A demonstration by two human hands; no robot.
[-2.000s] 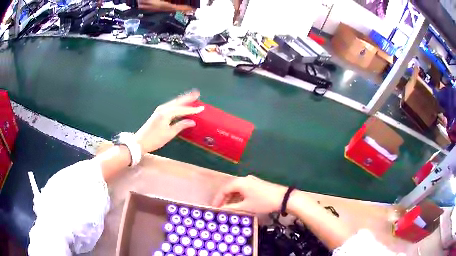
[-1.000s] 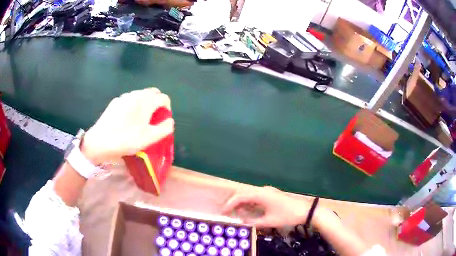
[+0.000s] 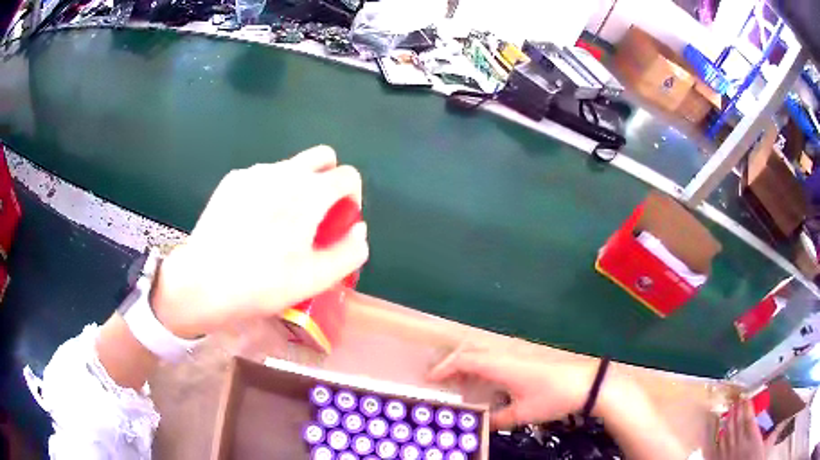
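My left hand [image 3: 261, 243] is shut on a closed red retail box [image 3: 331, 316], tilted above the brown surface just behind the battery tray; the hand hides much of the box. The battery tray [image 3: 228, 409] is a shallow brown carton at the bottom edge, with purple cylindrical cells [image 3: 396, 410] standing in rows, seen end-on. My right hand [image 3: 503, 382] is blurred at the tray's back right corner, fingers pointing left; I cannot tell whether it holds anything. Black cables [image 3: 539, 442] lie below it, partly hidden.
An open red box [image 3: 652, 260] stands on the green belt [image 3: 432, 189] at the right. Another person's hand [image 3: 743, 435] touches an open red box at the lower right. Black devices [image 3: 575, 108] lie across the belt. A metal post [image 3: 746, 135] rises at the right.
My left hand took the red box lying on the belt, tipped it and brought it near the tray. My right hand has moved slightly right in view. Another person's hand has appeared at the lower right.
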